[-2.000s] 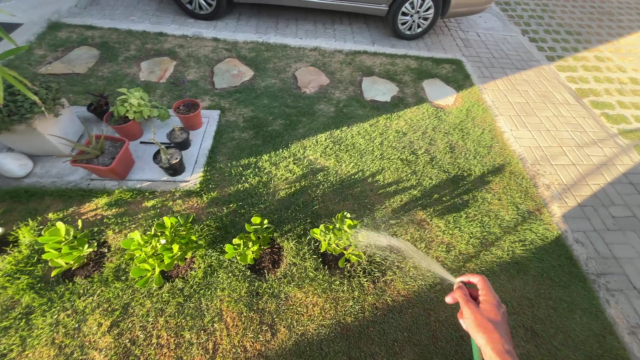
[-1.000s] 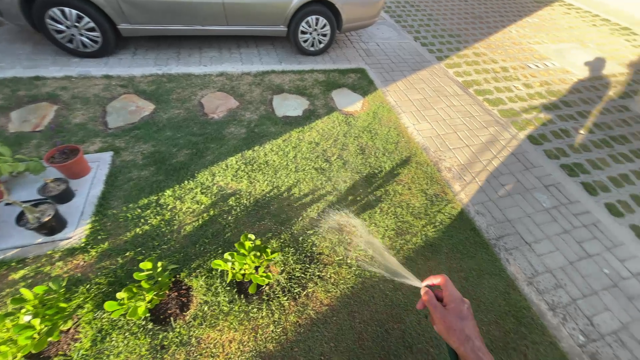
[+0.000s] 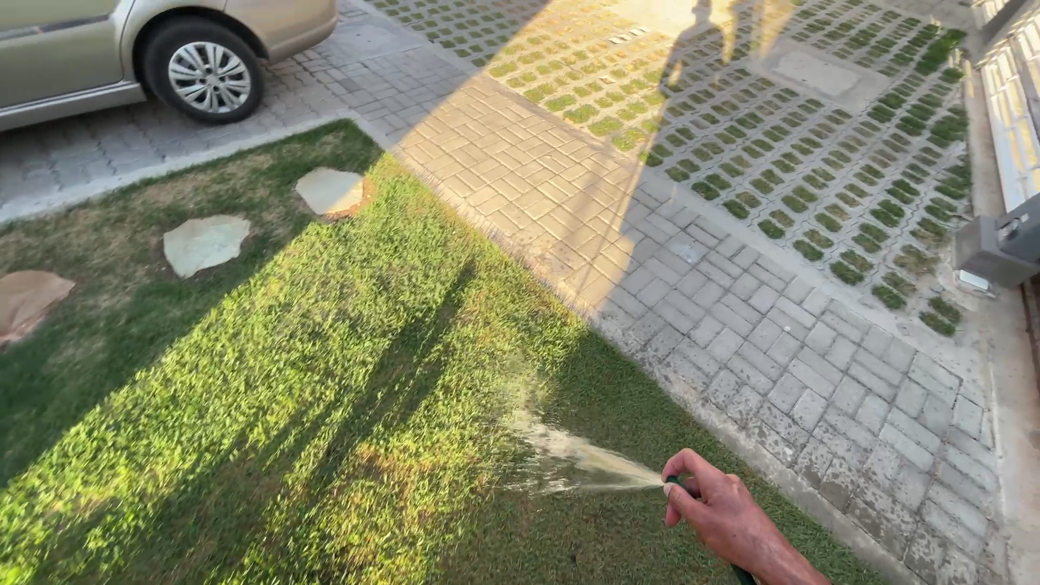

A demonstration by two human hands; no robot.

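My right hand [image 3: 719,508], at the lower right, is closed around the end of a green garden hose [image 3: 743,575]. Its thumb and forefinger press at the hose mouth. A fan of water [image 3: 589,459] sprays out to the left over the lawn [image 3: 382,382], near the line between sunlit and shaded grass. Most of the hose is hidden by the hand and the frame's lower edge. My left hand is out of the picture.
Flat stepping stones [image 3: 206,244] lie in the grass at the left. A concrete curb [image 3: 735,431] divides lawn from brick paving [image 3: 764,333]. A beige car [image 3: 213,77] stands at the upper left, grass-filled pavers [image 3: 812,179] lie beyond, and a grey metal device [image 3: 995,248] is at the right edge.
The view has swung right, so the bushes and pots have left it. Water that fell close to a bush two seconds ago now lands on open grass near the curb. The right hand keeps its hold.
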